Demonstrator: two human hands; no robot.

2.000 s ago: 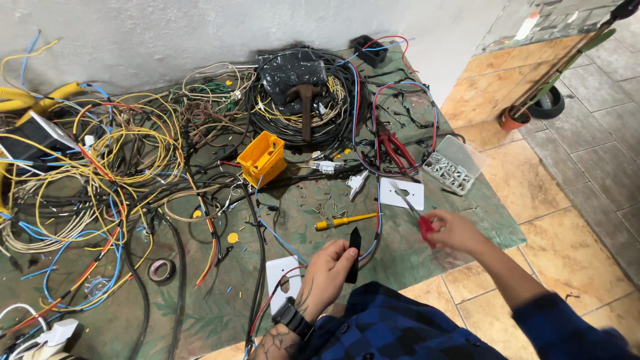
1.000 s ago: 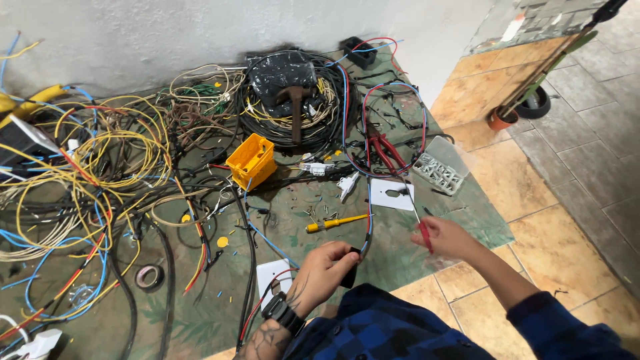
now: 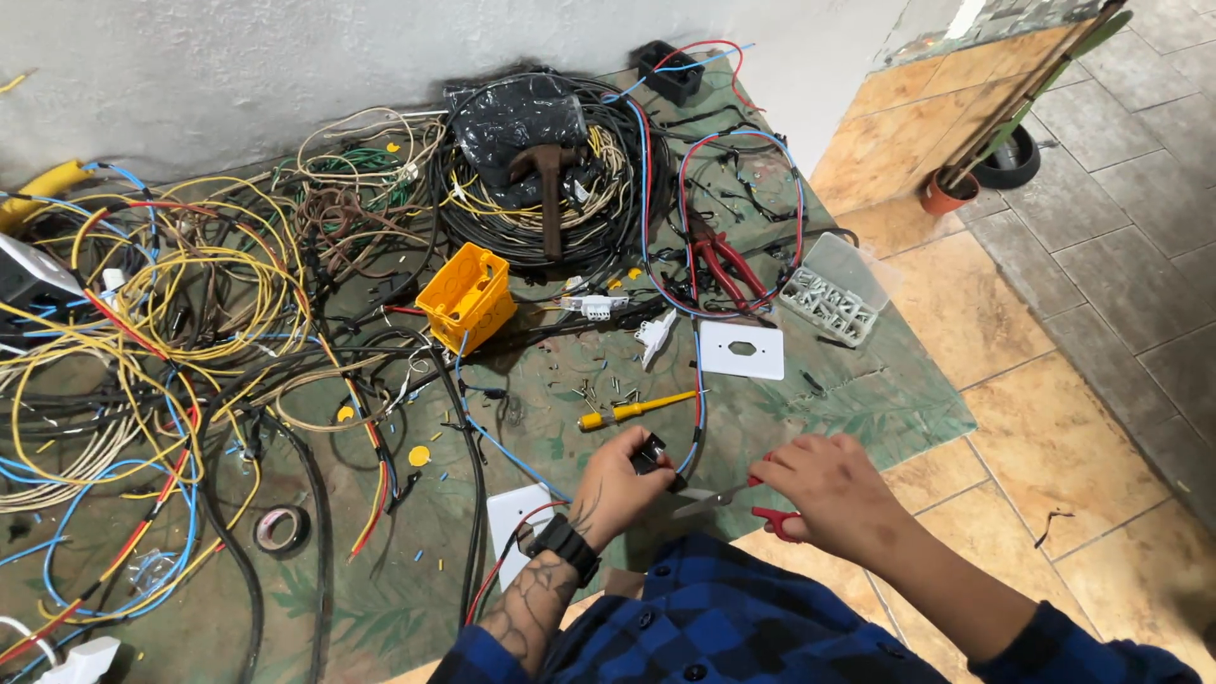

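Note:
My left hand [image 3: 622, 484] pinches a small piece of black material [image 3: 651, 456], perhaps tape, near the red and blue wires [image 3: 700, 399]. With my right hand [image 3: 836, 489] I hold red-handled scissors [image 3: 717, 499], whose parted blades point at the black piece. A yellow screwdriver [image 3: 636, 409] lies just beyond my left hand. Beside the wires rests a white faceplate [image 3: 742, 350]. Another white faceplate [image 3: 513, 522] is partly under my left wrist. Two white socket modules [image 3: 597, 306] [image 3: 655, 337] lie farther back.
Tangled yellow, blue and black wires [image 3: 171, 285] cover the left side. A yellow electrical box [image 3: 467, 296], coiled cable with a hammer [image 3: 549, 199] on it, red-handled pliers [image 3: 730, 271], and a clear screw box [image 3: 828, 306] stand behind. A tape roll [image 3: 281, 529] lies at left; the table's right edge borders tiled floor.
The scissors in my right hand have come down from over the faceplate to the black piece. My left hand still holds that piece.

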